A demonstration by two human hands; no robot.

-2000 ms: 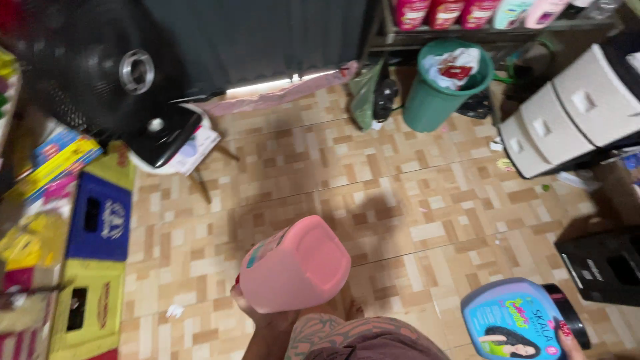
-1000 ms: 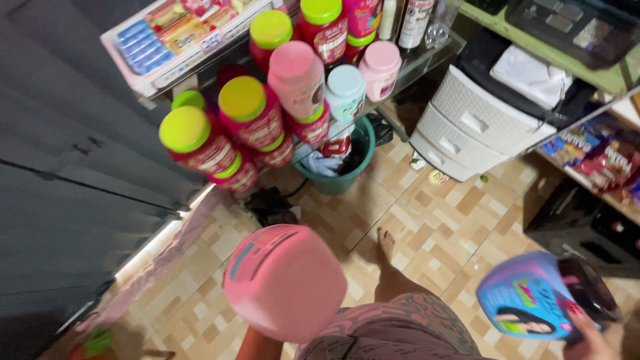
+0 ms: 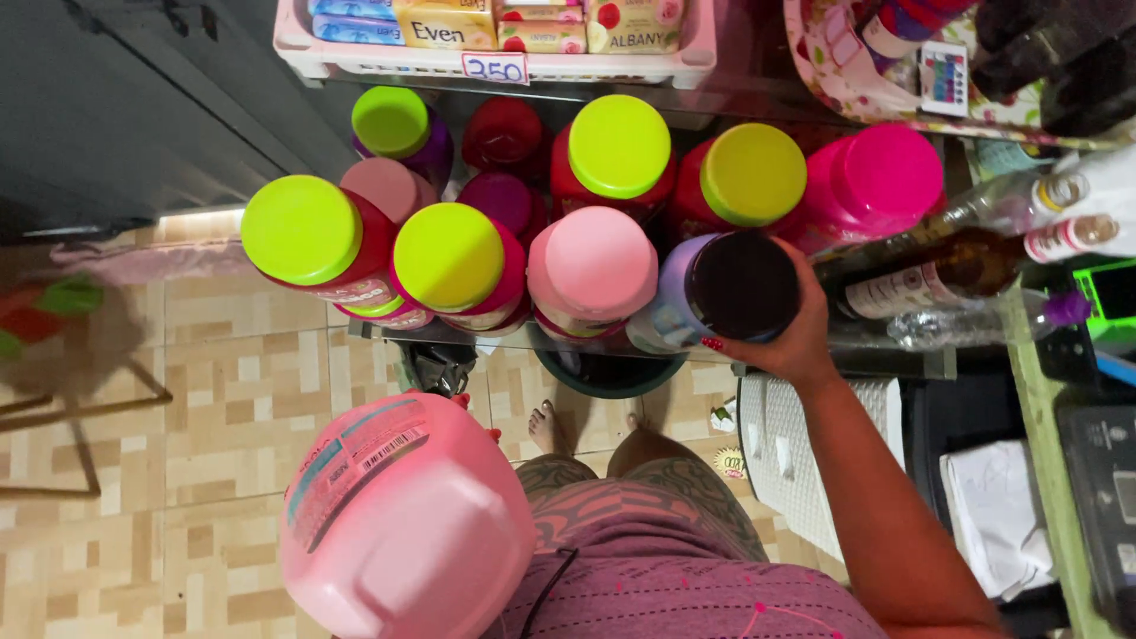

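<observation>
My right hand is wrapped around a blue-purple plastic jar with a black lid, at the front of a glass shelf, beside a jar with a light pink lid. Whether its base rests on the shelf cannot be told. A large pink plastic jar is held low on the left, its base toward me. Only red-nailed fingertips of my left hand show behind it. Jars with lime-green lids and a jar with a bright pink lid stand on the same shelf.
Above the jars is a pink basket of packaged soaps. Glass and plastic bottles stand at the right. Below are a dark green bin, a white woven-textured drawer unit and my bare feet. A stool's legs stand at the left.
My right hand has brought the blue-purple jar from the lower right to the shelf's front row. The pink jar is still in my left hand. The view has swung to the shelf.
</observation>
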